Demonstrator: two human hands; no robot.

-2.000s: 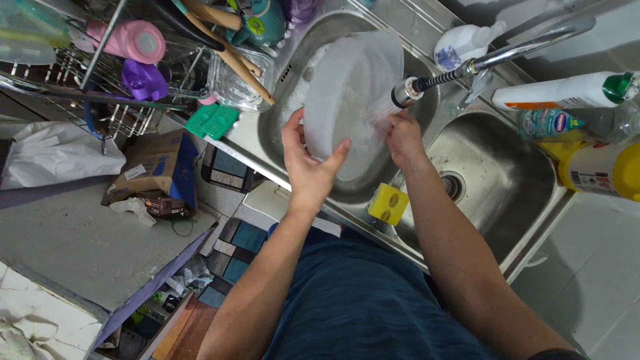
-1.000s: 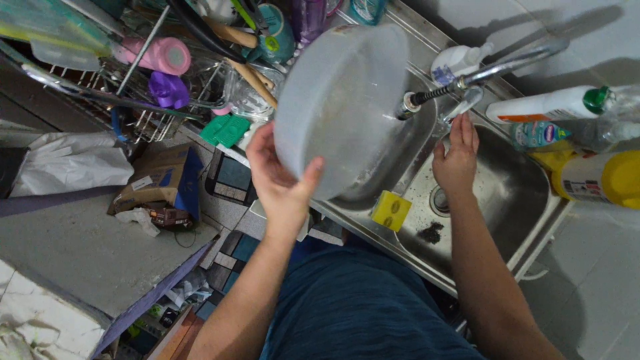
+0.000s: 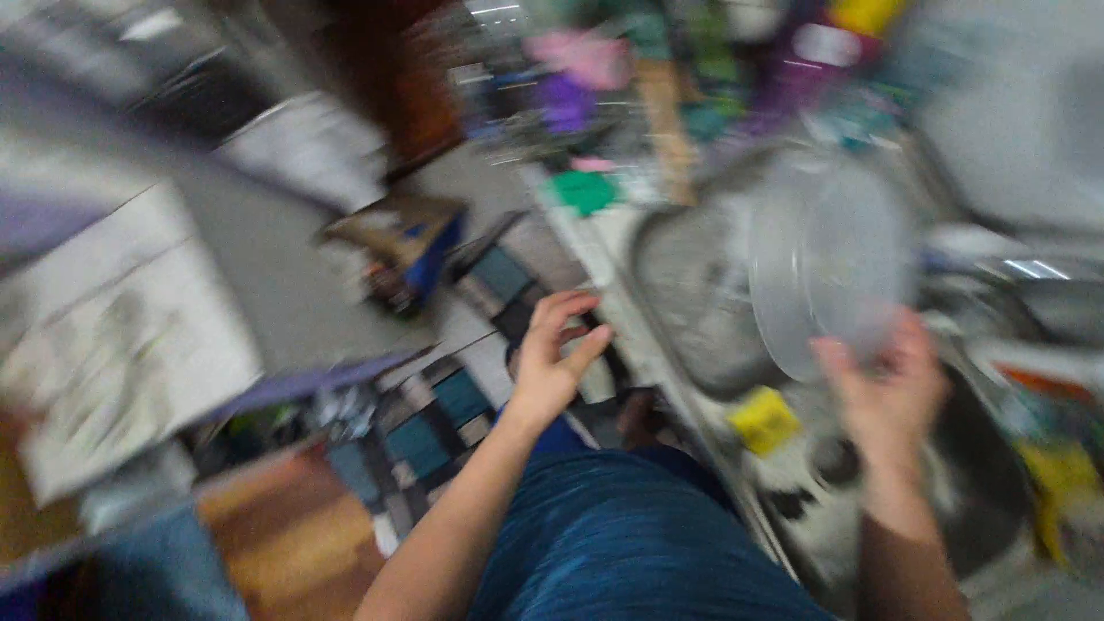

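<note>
My right hand (image 3: 897, 388) grips the lower rim of a translucent plastic bowl (image 3: 828, 259), which is tilted on its side above the divider between the two sink basins. My left hand (image 3: 556, 354) hangs over the floor beside the counter's front edge, fingers curled apart, holding nothing. A yellow sponge (image 3: 765, 421) lies on the divider near the front edge of the sink. The left steel basin (image 3: 690, 302) is partly behind the bowl; the right basin (image 3: 975, 483) is partly behind my right forearm. The picture is blurred by motion.
A green item (image 3: 584, 191) sits at the counter's corner by blurred dishes and wooden utensils (image 3: 662, 121). The faucet (image 3: 1026, 267) is right of the bowl. At left, a grey surface (image 3: 293, 267) carries an open cardboard box (image 3: 405, 233). Yellow and white containers stand at far right.
My left hand has let go of the bowl and is away from it. My right hand, earlier empty by the faucet, now holds the bowl. The view has swung left.
</note>
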